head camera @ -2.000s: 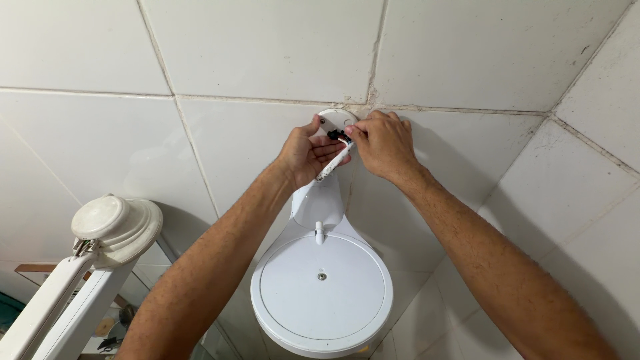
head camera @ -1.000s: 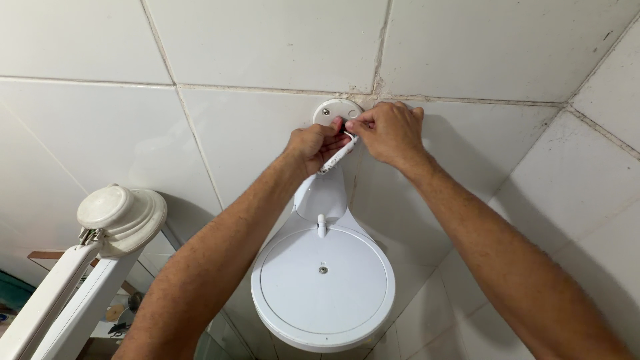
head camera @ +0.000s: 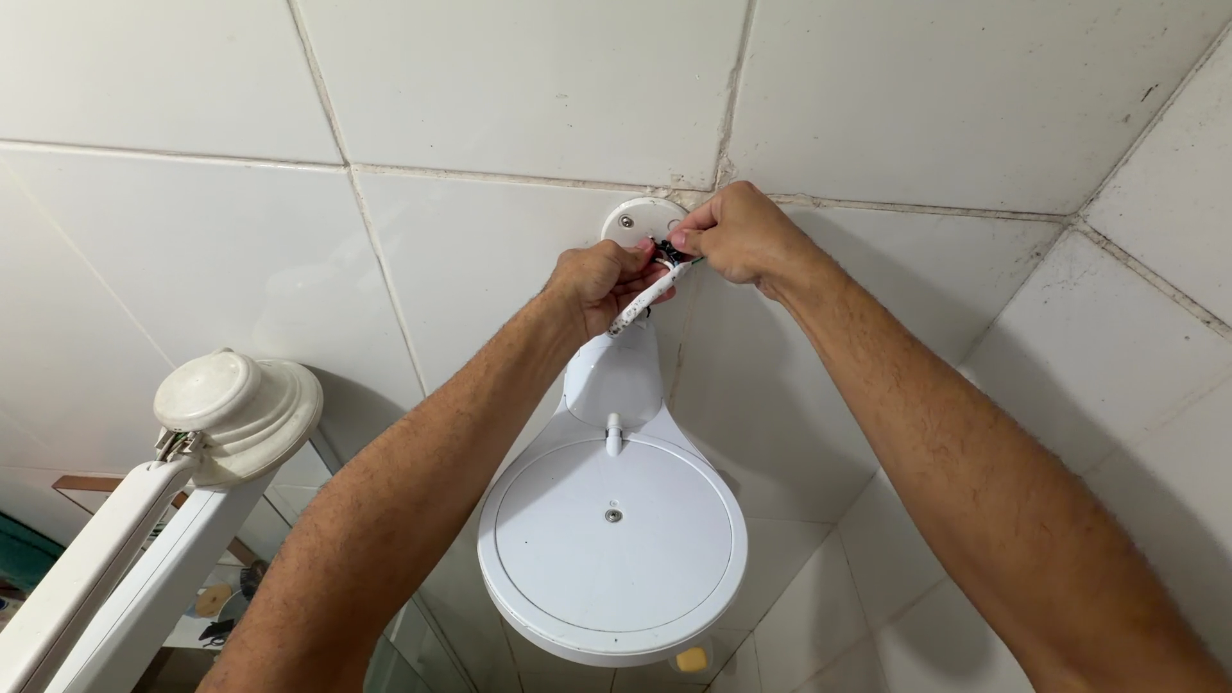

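Note:
A white electric shower head hangs below a round white wall plate on the tiled wall. Just under the plate, my left hand pinches dark taped wires, its other fingers curled behind a speckled white tube or cable sleeve. My right hand grips the right side of the same wires between thumb and forefinger, partly over the plate's edge. The sleeve slants down to the left, toward the shower's neck. Fingers hide much of the wire joint.
At the left a white round fitting joins two long white rails. Glass panel edges and assorted items show below it. A yellow bar, perhaps soap, lies beneath the shower head. Tiled walls meet in a corner at the right.
My right thumb and forefinger have moved from the upper end of the sleeve to the dark wires. More of the wires shows between my hands than one second ago.

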